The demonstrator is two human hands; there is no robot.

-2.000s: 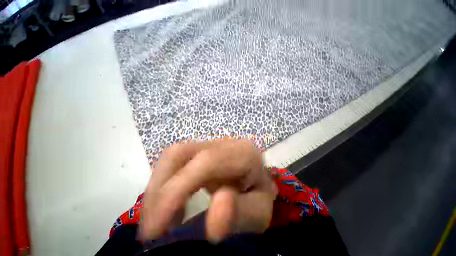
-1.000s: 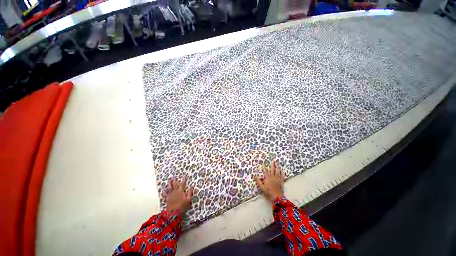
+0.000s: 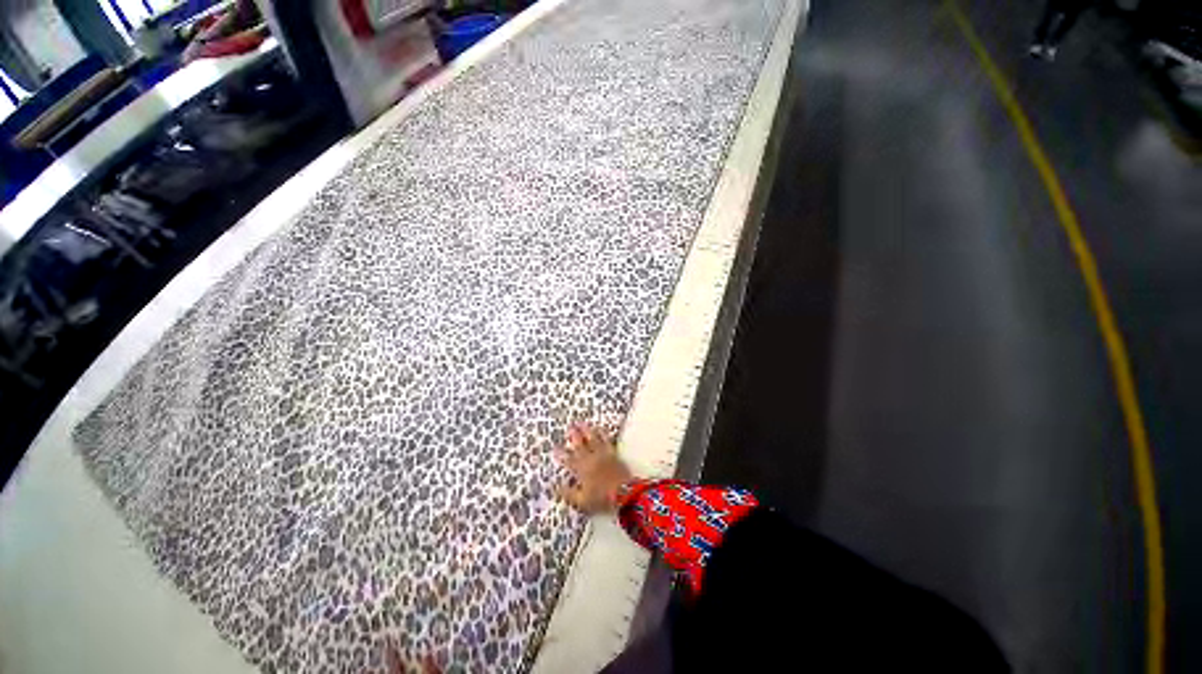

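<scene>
Leopard-print fabric lies flat along the long table, with faint ripples at its left side. Its side edge runs beside the pale table border with fine scale marks. My right hand lies flat on the fabric near that edge, fingers spread, holding nothing. A red patterned cuff shows at its wrist. Of my left hand only blurred fingertips show on the fabric at the bottom edge of the picture; the rest is cut off.
A grey floor with a curved yellow line lies to the right of the table. A person's feet show at the top right. Another table edge and dark clutter are at the left. A blue container stands beyond the table's far side.
The view has turned right along the table, and the red-orange fabric has left it. My right hand still lies flat near the side edge. My left hand is now mostly out of the picture.
</scene>
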